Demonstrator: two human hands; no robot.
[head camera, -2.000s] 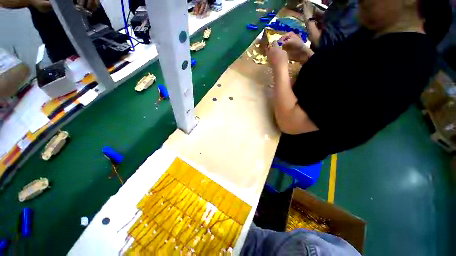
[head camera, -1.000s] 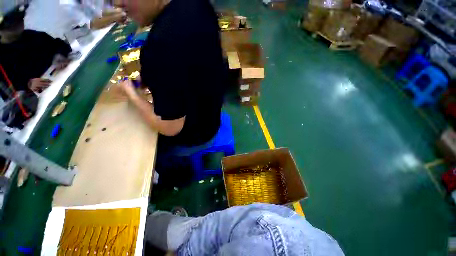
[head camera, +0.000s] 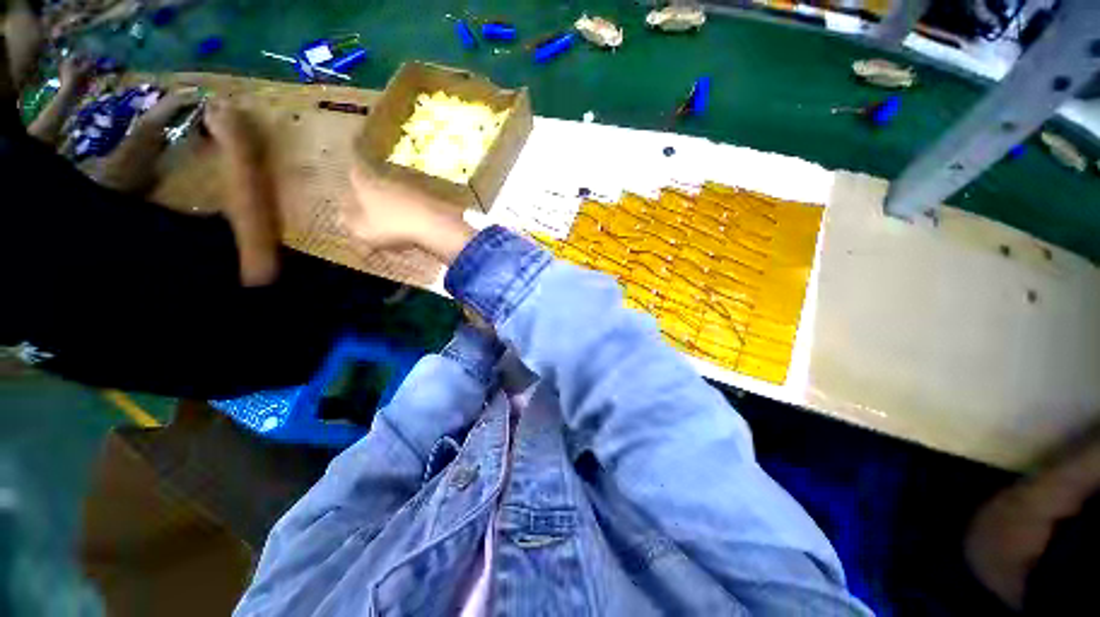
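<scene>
My right hand (head camera: 401, 219), blurred, reaches from a denim sleeve to the near side of a small open cardboard box (head camera: 504, 157). Its fingers lie at the box's near left corner; whether they grip it cannot be told. The box holds a heap of pale yellow pieces (head camera: 449, 133). My left hand (head camera: 478, 317) is almost wholly hidden below my right forearm; only a sliver shows at the cuff. Amber-wrapped wired parts (head camera: 688, 265) lie in overlapping rows on a white sheet (head camera: 796, 181), right of my right hand.
A person in black sits close at left, with a blurred forearm (head camera: 247, 199) over the board. Blue cells (head camera: 555, 47) and tan pieces (head camera: 883, 74) lie on the green belt (head camera: 772, 72) beyond. A grey upright (head camera: 1001, 115) stands at right. Another person's arm (head camera: 1031, 524) shows lower right.
The view has swung left from the aisle and floor carton to the bench. The small box, my denim sleeves and my right hand have come into view.
</scene>
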